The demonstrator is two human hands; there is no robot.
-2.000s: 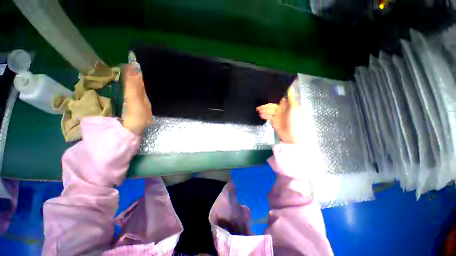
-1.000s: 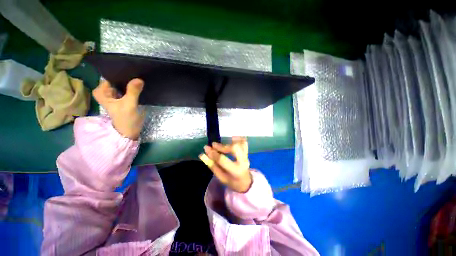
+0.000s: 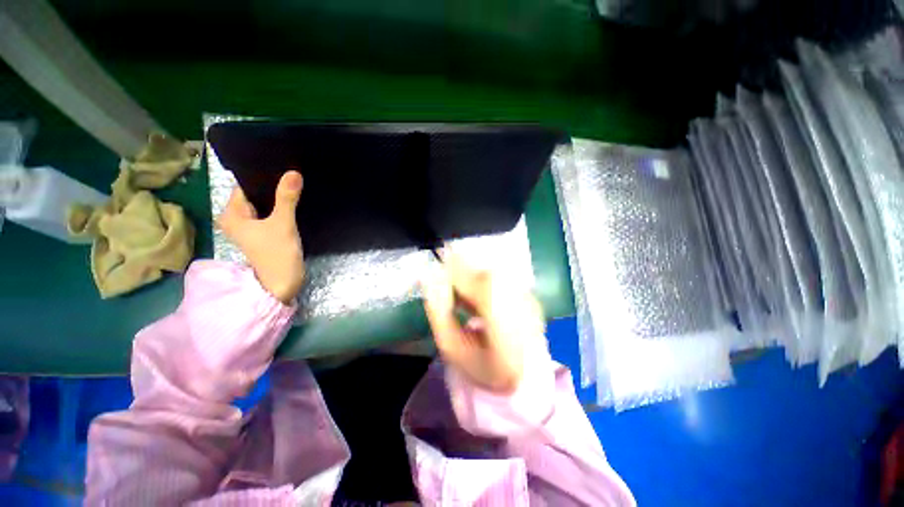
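A matte black folding unit (image 3: 362, 188) is tilted above a silvery bubble bag (image 3: 362, 282) on the green bench. My left hand (image 3: 266, 240) grips the unit's left part, with the thumb on the face towards me and the other fingers partly hidden behind its edge. A dark folding arm (image 3: 424, 188) runs down the unit's middle, hard to tell from the black face. My right hand (image 3: 478, 322) is blurred at the unit's lower middle, its fingers by the arm's small dark tip. Whether they pinch it is unclear.
A crumpled tan cloth (image 3: 144, 243) and a white bottle (image 3: 61, 203) lie at left near a pale post (image 3: 84, 79). At right, flat bubble bags (image 3: 644, 248) overhang the bench's front edge beside a leaning row of whitish sleeves (image 3: 793, 218).
The unit was first flat between both hands, then lifted with its arm swung out towards me. Now the arm lies close to the face, and my right hand has moved up with it.
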